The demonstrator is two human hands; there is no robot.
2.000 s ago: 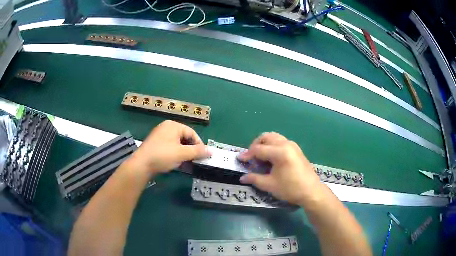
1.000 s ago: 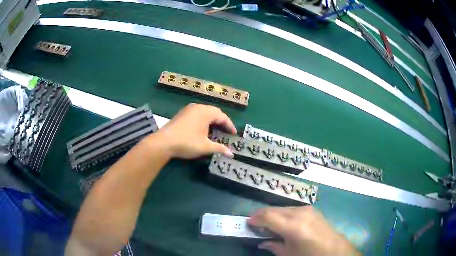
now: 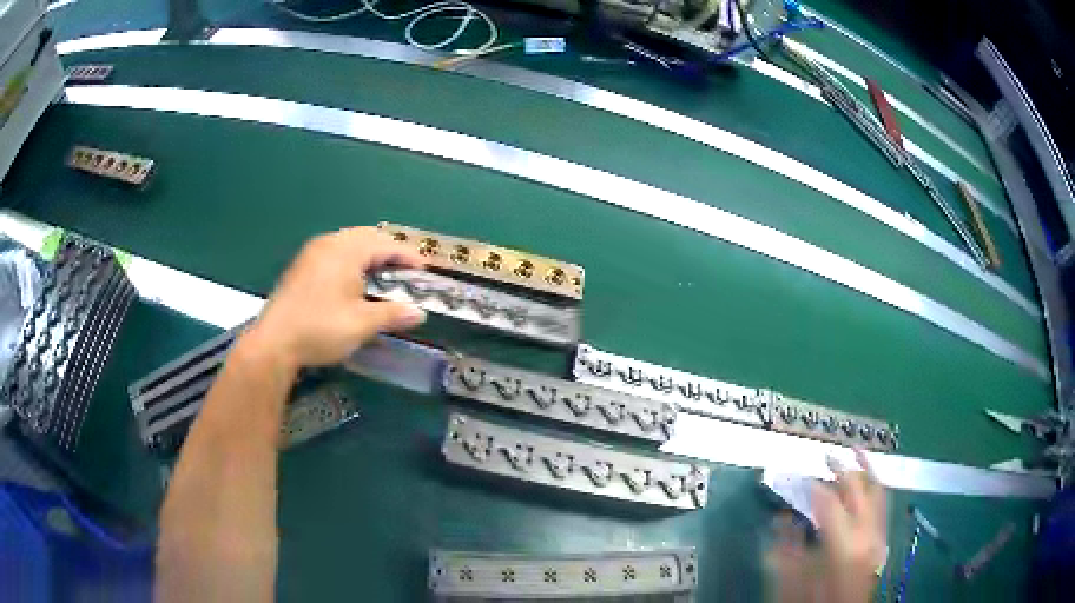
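Note:
My left hand [image 3: 336, 300] grips the left end of a grey six-nest fixture block [image 3: 483, 309], slightly blurred, just in front of the long brass-coloured fixture bar [image 3: 489, 262]. My right hand [image 3: 843, 524] is blurred at the lower right, beside a pale plate [image 3: 792, 489]; whether its fingers grip it is unclear. Two more six-nest fixture blocks, an upper one [image 3: 560, 402] and a lower one [image 3: 578, 464], lie between the hands. A cover plate [image 3: 560, 575] lies at the front edge. A fixture row [image 3: 672, 383] runs along the silver strip.
Stacked fixtures [image 3: 195, 383] lie partly behind my left forearm. A large fixture stack [image 3: 71, 336] stands at the left edge beside clear plastic. A short brass-coloured bar [image 3: 112, 165] lies far left. A red-handled tool [image 3: 884, 112] is far right; a blue stick [image 3: 910, 560] is front right.
My left hand now holds a fixture block up by the brass-coloured bar. My right hand has moved right from the front plate, which now shows uncovered. The camera view has also shifted.

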